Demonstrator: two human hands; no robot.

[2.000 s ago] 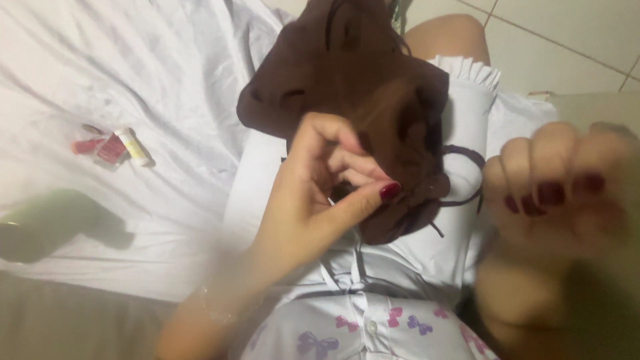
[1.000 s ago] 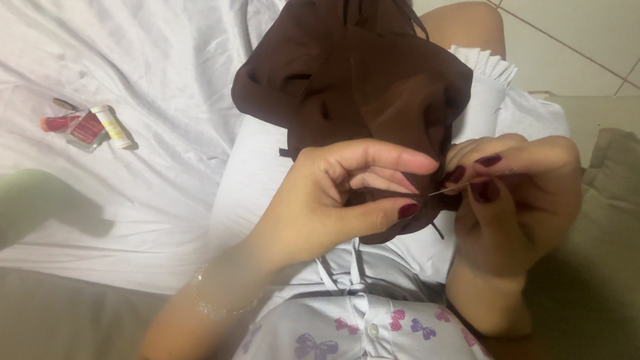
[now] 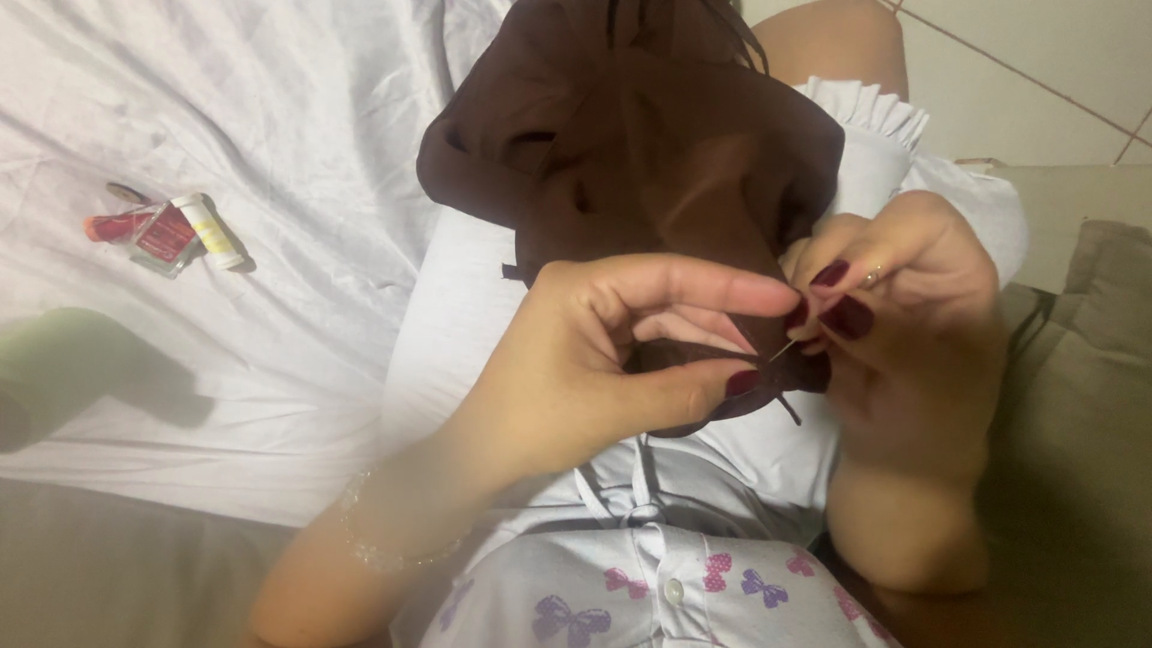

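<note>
Brown fabric [image 3: 666, 171] lies bunched across my lap, with thin straps at its top. My left hand [image 3: 639, 351] holds the lower edge of this cloth, its thumb and fingertips around a small fold. Just to the right, my right hand [image 3: 886, 315] pinches a thin sewing needle [image 3: 781, 351] between thumb and index finger, its tip at the cloth beside my left thumb. A short dark cord end [image 3: 789, 409] sticks out below the fold. Whether thread runs through the needle cannot be seen.
On the white sheet [image 3: 297, 180] at the left lie a white and yellow tube [image 3: 209, 231], a small red packet [image 3: 165, 236] and a dark oval item [image 3: 127, 193]. A blurred pale green object [image 3: 63, 369] is below them. An olive cushion [image 3: 1102, 360] stands at the right.
My right hand, raised at the right two seconds ago and apart from the cloth, has come in to the fabric beside my left hand, with the needle in its fingers.
</note>
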